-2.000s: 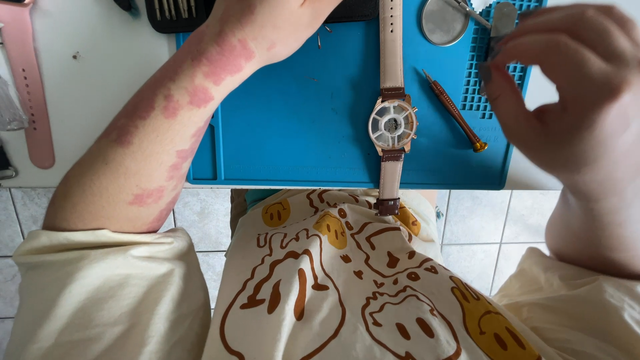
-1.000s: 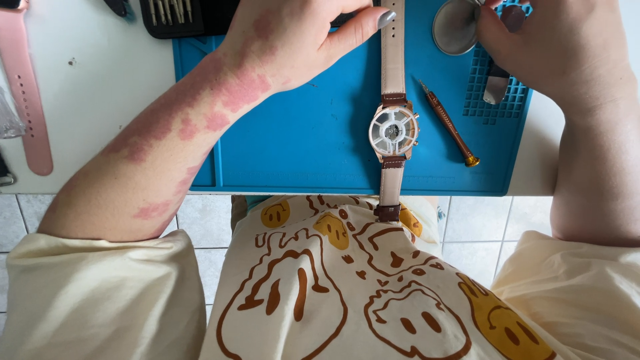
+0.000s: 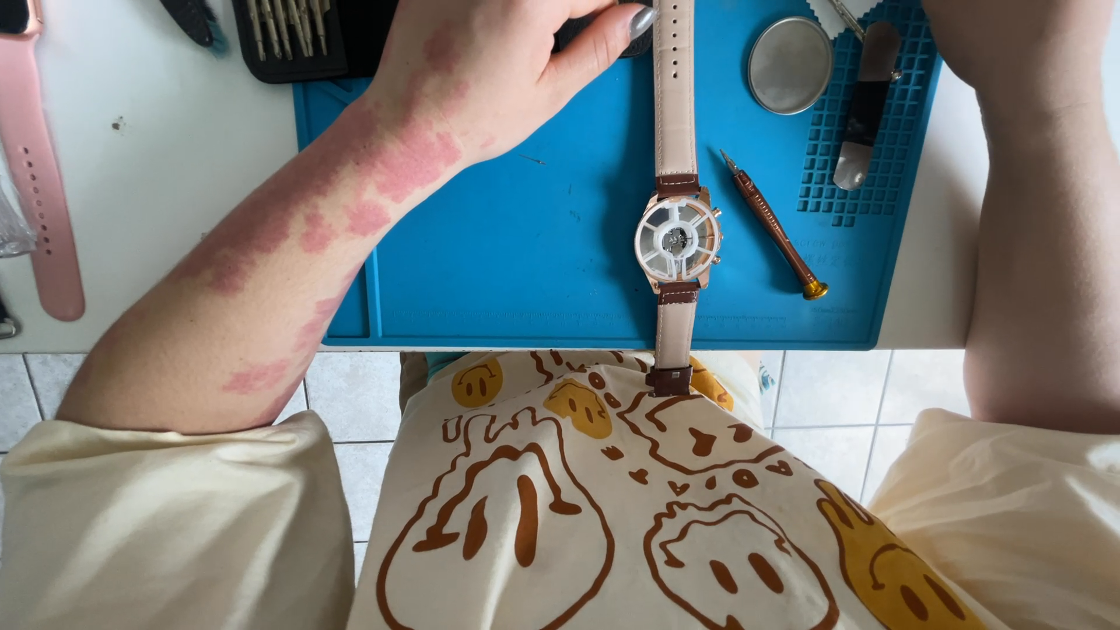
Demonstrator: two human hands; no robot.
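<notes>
A wristwatch [image 3: 677, 241] with a pale leather strap and rose-gold case lies face up on the blue work mat [image 3: 490, 262], its lower strap end hanging over the table edge. My left hand [image 3: 534, 66] is at the top, left of the upper strap, thumb by a dark object; its other fingers are out of view. Right of the watch lies a brown precision screwdriver [image 3: 774, 227] with a gold end cap. A round metal watch case back [image 3: 790, 66] rests above it. My right hand [image 3: 1006, 35] is at the top right corner, mostly cut off, so its fingers are hidden.
A black case of screwdriver bits [image 3: 289, 39] stands at the upper left. Farther left are a pink-strapped smartwatch [image 3: 42, 175] and a dark brush [image 3: 192, 22]. A flat metal tool [image 3: 866, 105] lies over the mat's grid, near tweezers [image 3: 845, 17] on a white scrap.
My right hand has moved up and right, away from the flat metal tool and the case back. My left hand remains beside the upper strap.
</notes>
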